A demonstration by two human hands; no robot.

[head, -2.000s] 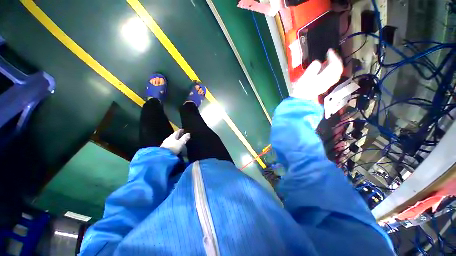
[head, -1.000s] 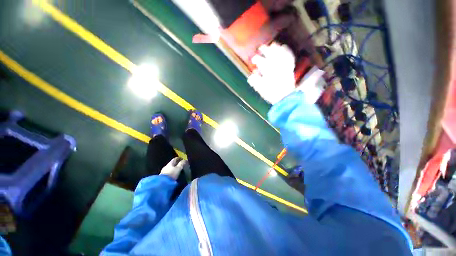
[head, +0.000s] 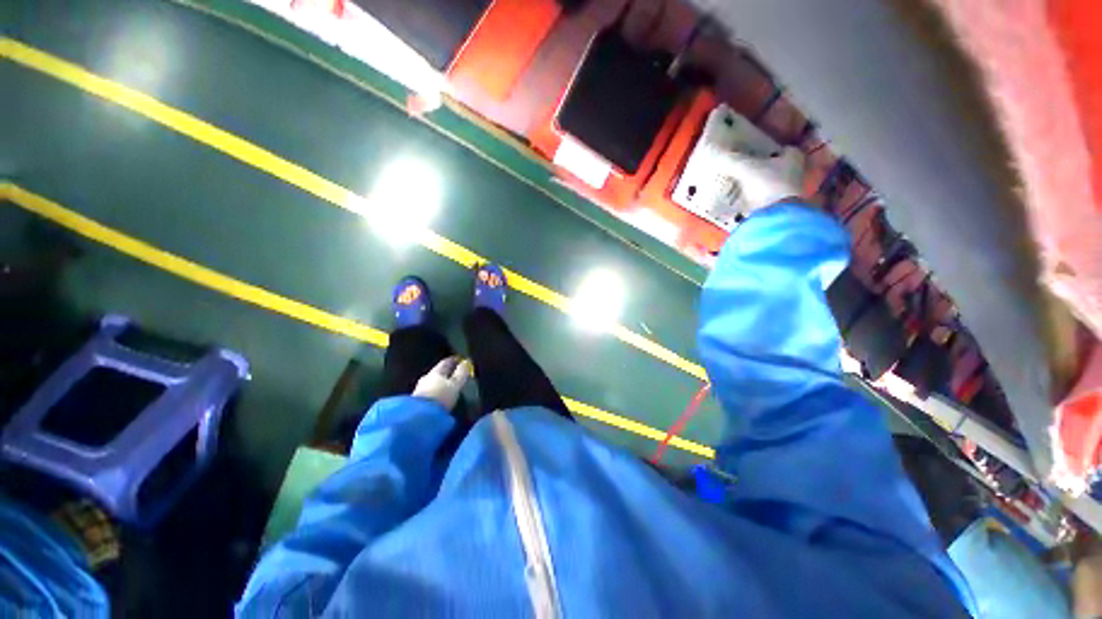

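A pale flat unit [head: 718, 167] with dark spots near its corners lies tilted over a red-orange shell [head: 685, 226] on the rack shelf. My right hand [head: 771, 181], in a white glove, is at the unit's right edge; its fingers blend with the pale surface, so I cannot tell if they grip it. Beside it lies a dark square-faced unit [head: 618, 99] with a white label [head: 583, 162] at its edge. My left hand [head: 442, 382], in a white glove, hangs low before my legs with curled fingers; a small yellowish spot shows at its fingertips.
Another red-orange shell [head: 508, 46] lies further up the shelf. A grey rack edge [head: 882, 133] and pink lining [head: 1027, 181] run along the right. A blue plastic stool [head: 127, 417] stands at the left on the green floor with yellow lines. Dark cables show behind my right sleeve.
The view has turned along the rack. My right hand has moved from a red-orange shell to the pale unit, which now shows clearly. My left hand stays low.
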